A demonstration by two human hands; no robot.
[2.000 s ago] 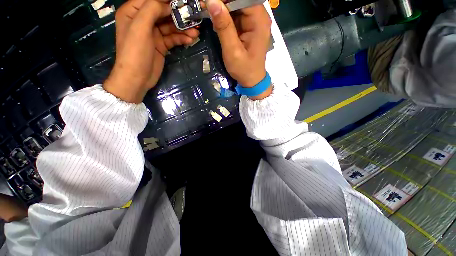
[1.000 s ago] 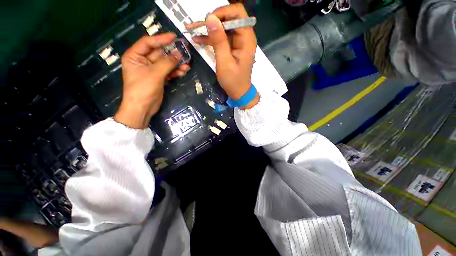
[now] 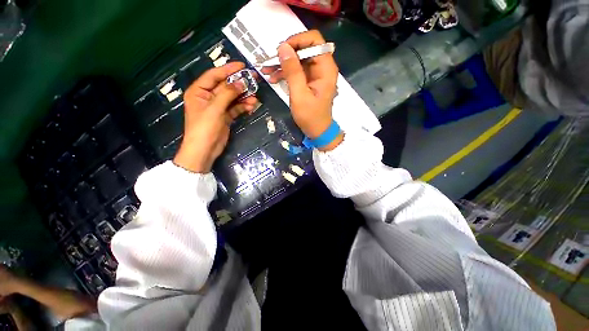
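My left hand (image 3: 210, 116) holds the small housing (image 3: 244, 85), a rounded square with a silver rim and parts inside, between thumb and fingers. My right hand (image 3: 311, 94) holds the slim tweezers (image 3: 303, 53), their tips pointing left, just above and right of the housing, over the edge of the white adhesive sheet (image 3: 355, 106). Whether the tips hold a piece is too small to tell. Under the hands lies the glossy parts tray (image 3: 258, 187) with small cream flex parts (image 3: 293, 173) in pairs. A blue wrist strap (image 3: 323, 136) is on my right wrist.
A black housing tray (image 3: 97, 171) with several housings is at left. Beyond the sheet are a red bin (image 3: 316, 5), a round reel (image 3: 382, 11) and shiny loose parts (image 3: 440, 18). Another person's sleeve (image 3: 549, 71) is at upper right, an arm (image 3: 45, 294) at lower left. Wrapped cartons (image 3: 549, 242) stand right.
The tweezers went from inside the housing to the sheet's grey patch, then back near the housing. The housing tilted away, then turned its open face back up. The view shifted, showing more bench.
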